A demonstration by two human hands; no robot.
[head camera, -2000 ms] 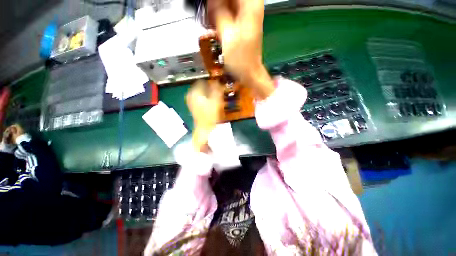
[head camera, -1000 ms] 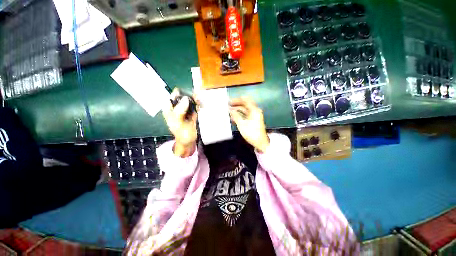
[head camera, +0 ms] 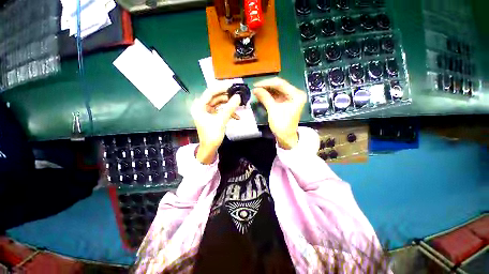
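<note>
A round black unit (head camera: pixel 239 93) is held in my left hand (head camera: pixel 214 115), between thumb and fingers, over the white sheet (head camera: pixel 242 124). My right hand (head camera: pixel 280 104) is just right of the unit, thumb and index fingertips pinched together; whether something small is between them cannot be told. The toggle press with its orange base (head camera: pixel 271 59) stands directly beyond my hands. Its red handle (head camera: pixel 252 14) is cut off by the top edge. A dark part sits at the press fixture (head camera: pixel 245 49).
A clear tray of black units (head camera: pixel 352 49) lies right of the press, a second tray (head camera: pixel 453 64) farther right. Note paper (head camera: pixel 145 75) with a pen (head camera: pixel 180 83) lies left. Below the bench edge are a lower tray (head camera: pixel 140 160) and a tan card with black parts (head camera: pixel 343 142).
My left hand has moved right and brought the black unit in front of the press. My right hand has risen beside it, fingertips now pinched. The view has shifted slightly.
</note>
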